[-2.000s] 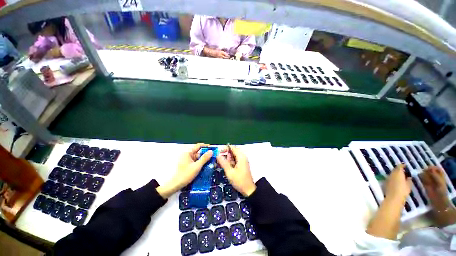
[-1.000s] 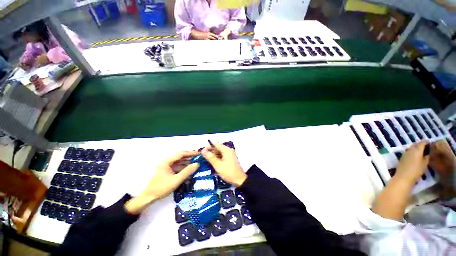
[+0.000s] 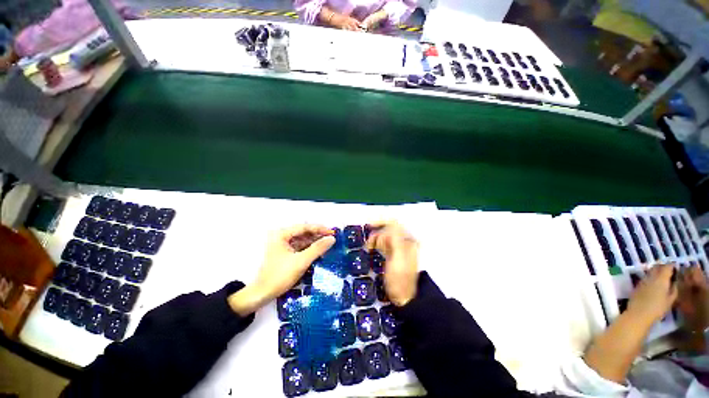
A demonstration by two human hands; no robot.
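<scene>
A blue strip hangs from my left hand and lies over the left part of a grid of black plastic housings. The strip's top end is pinched between my left thumb and fingers near the grid's top row. My right hand is over the grid's upper right corner, fingers bent together and slightly blurred. A small dark thing shows at its fingertips; I cannot tell what it is.
A second grid of black housings lies on the left. The green belt runs beyond the bench. At right, a neighbour's hands work at a white compartment tray. Another person sits opposite. An orange-brown stand is at far left.
My right hand has moved right, away from my left hand, to the grid's upper right. The blue strip now hangs straighter and longer. The view has shifted.
</scene>
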